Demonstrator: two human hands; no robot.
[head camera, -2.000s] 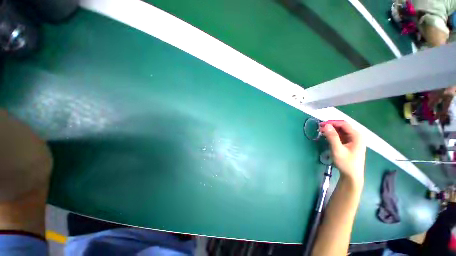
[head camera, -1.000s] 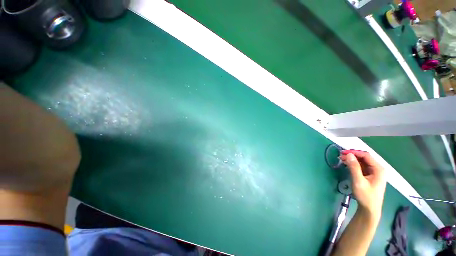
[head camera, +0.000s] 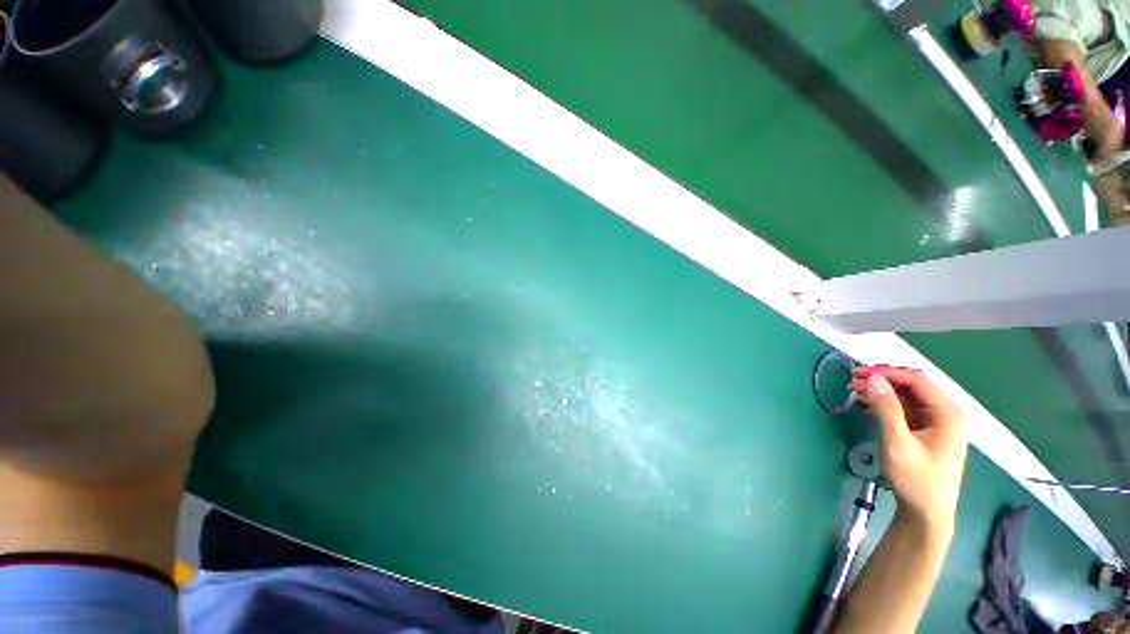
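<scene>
My right hand (head camera: 924, 441) is at the right, its thumb and fingertips pinched together at the right edge of a thin pale ring (head camera: 833, 383). The fingertips partly hide that edge. Just below the ring is the round head of a silver-and-black hand tool (head camera: 855, 526), whose shaft runs down beside my right forearm. My left forearm, bare above a blue sleeve, fills the left edge, bent and blurred. My left hand is out of the picture.
Black cylindrical housings (head camera: 146, 72) stand at the top left. A white strip (head camera: 582, 167) crosses the green bench to a grey post (head camera: 979, 292). A dark rag (head camera: 1001, 572) lies at lower right. Magenta-ended units (head camera: 1051, 104) and another person's arm show at top right.
The view has shifted, so the housings show more at top left and the ring, tool and my right hand sit further right and lower. My right hand stays pinched at the ring.
</scene>
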